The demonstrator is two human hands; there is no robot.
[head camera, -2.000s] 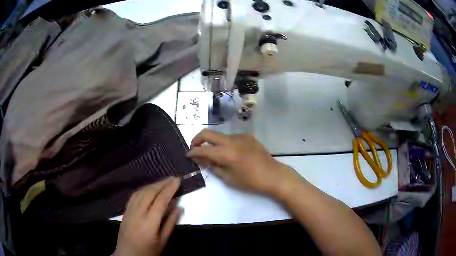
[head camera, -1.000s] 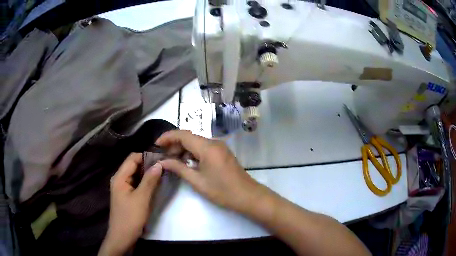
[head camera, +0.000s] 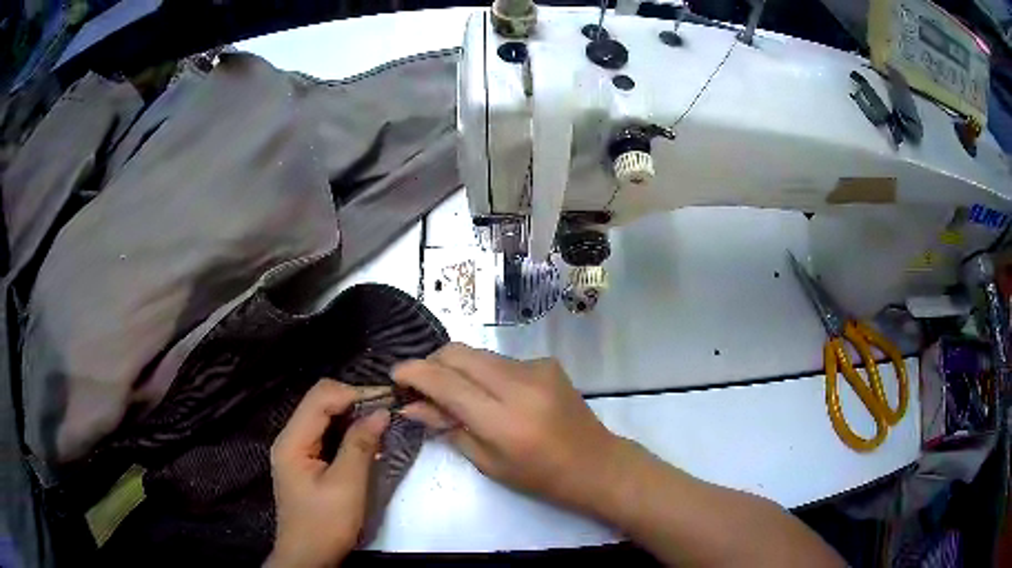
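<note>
The grey-brown garment shell is heaped at the left of the machine table. Its dark striped lining lies nearer me, with a yellow-green patch on it. My left hand pinches a folded edge of the lining between thumb and fingers. My right hand holds the same edge just to the right, fingertips close to the left ones. The fingers partly hide the pinched edge. The needle area of the white sewing machine is beyond my hands, apart from the cloth.
Scissors with orange-yellow handles lie on the table at the right. An accessories box stands at the far right. A control panel and small dark metal pieces are at the top right. The table's front edge curves below my hands.
The lining end was spread flat two seconds ago, then a grey piece was raised in both hands. Now its folded edge is pinched low. The view has shifted, so the machine appears further right.
</note>
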